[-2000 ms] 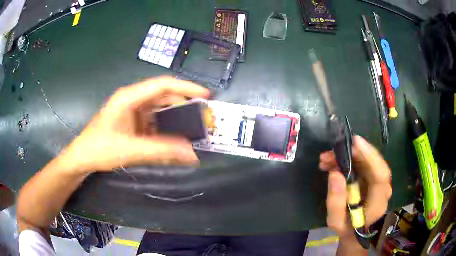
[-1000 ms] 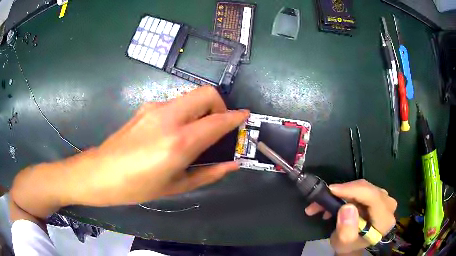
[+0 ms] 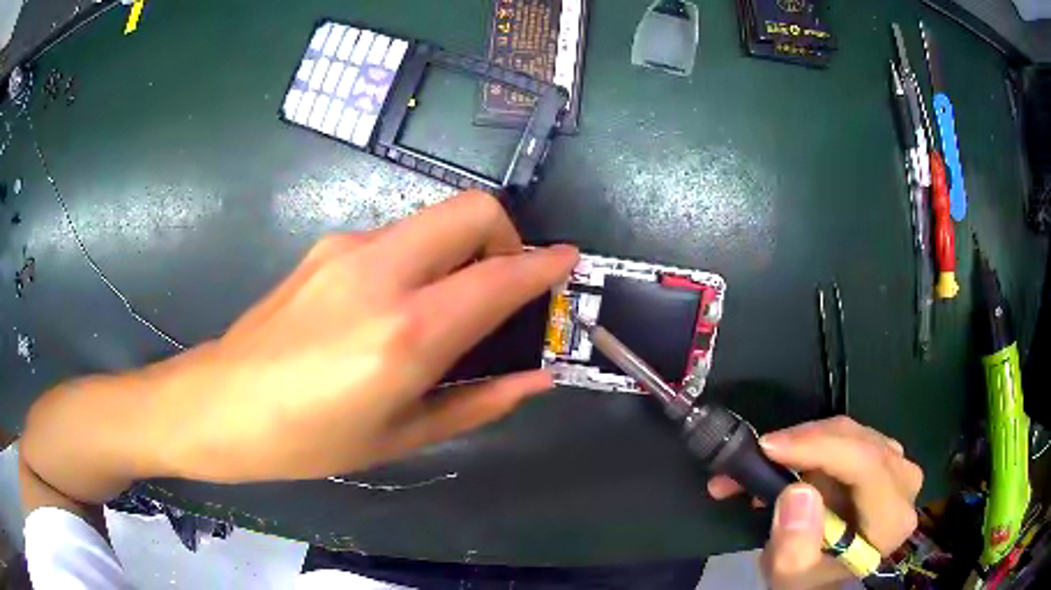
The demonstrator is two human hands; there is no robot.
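The phone board in its white-rimmed housing (image 3: 652, 328) lies on the dark green mat, red parts at its right end. The orange-gold flex cable (image 3: 560, 324) shows near the middle. My left hand (image 3: 346, 334) covers the left part, thumb and index finger on the housing's two long edges; the dark display module (image 3: 501, 346) shows partly beneath it. My right hand (image 3: 836, 490) holds the soldering iron (image 3: 738, 449) by its black and yellow grip, its metal tip at the flex cable's right edge. Whether the tip touches cannot be told.
The front housing with keypad (image 3: 415, 110) overlaps a battery (image 3: 524, 58) behind. A clear piece (image 3: 665, 37) and black card (image 3: 789, 29) lie farther right. Tweezers (image 3: 832, 346) lie near my right hand. A red-handled screwdriver (image 3: 943, 225), blue tool (image 3: 950, 156) and green electric screwdriver (image 3: 1005, 449) lie right. Solder wire (image 3: 104, 274) curves left.
My left hand has moved from holding the raised display to pressing over the housing, and the display is lower. The iron has swung left onto the board area. Tweezers now show beside my right hand.
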